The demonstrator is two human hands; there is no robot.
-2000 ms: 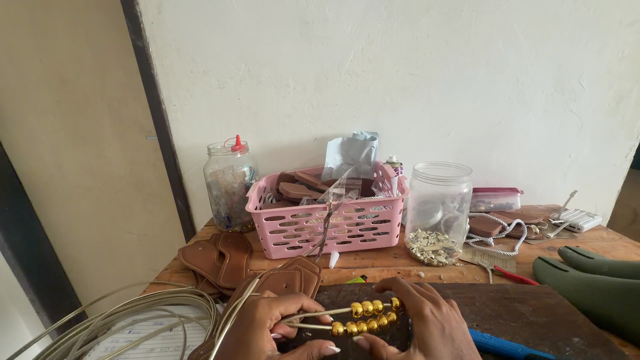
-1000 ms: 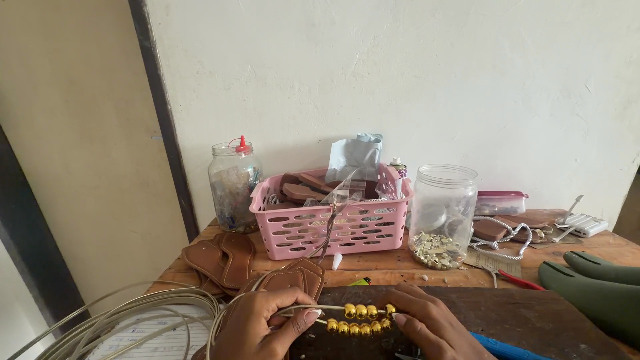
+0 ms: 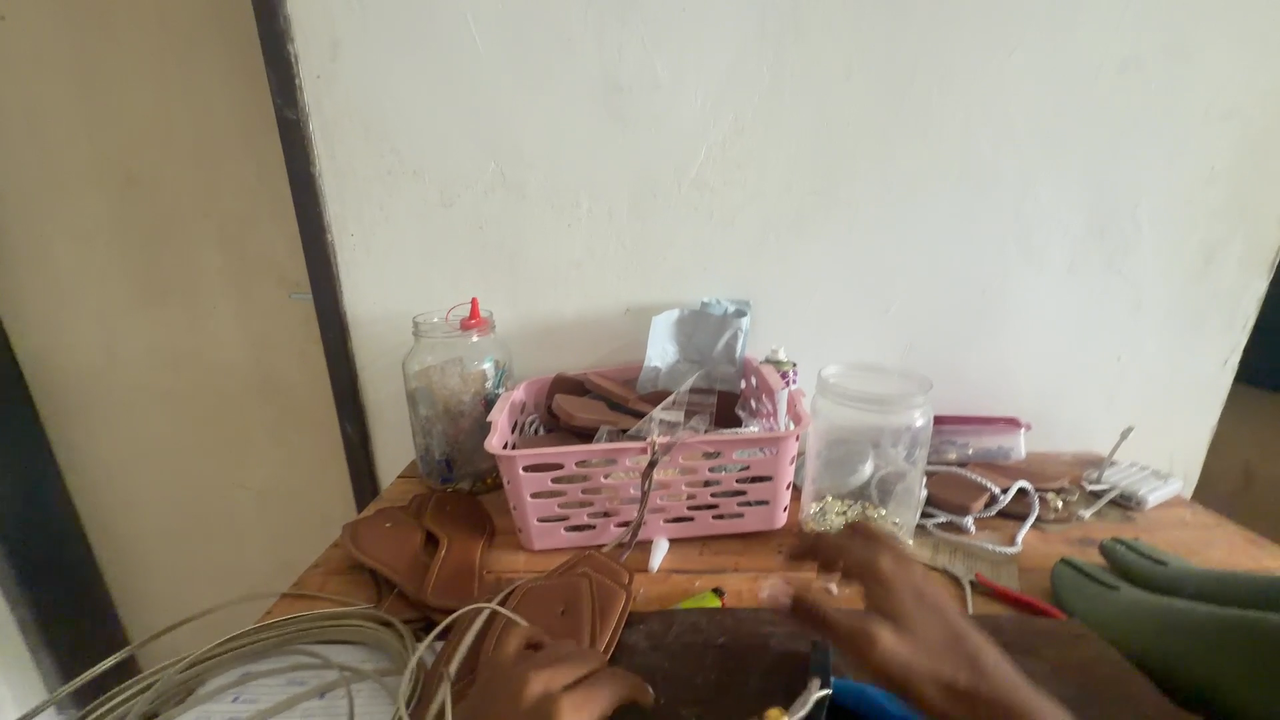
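Note:
At the bottom edge, my left hand [image 3: 550,680] is curled beside the brown leather pieces [image 3: 565,610], where a pale cord [image 3: 460,630] loops; its grip is partly cut off. My right hand [image 3: 900,620] is blurred, its fingers spread in front of the clear plastic jar [image 3: 868,440] of small pale pieces, and nothing shows in it. A gold bead [image 3: 775,713] shows at the frame's bottom edge, close to a pale cord end. Below my right hand lies a blue-handled tool [image 3: 870,700] on the dark board [image 3: 710,650].
Behind stands a pink plastic basket [image 3: 650,495] of brown pieces, with a jar [image 3: 450,400] at its left. Coiled cord [image 3: 300,640] lies at left front. A red-handled tool [image 3: 1015,597], white rope [image 3: 1010,545] and green foot forms [image 3: 1150,620] are at right.
My right hand has left the strung gold beads and moved up and right toward the jar. My left hand has moved down, and most of the beads have dropped out of view.

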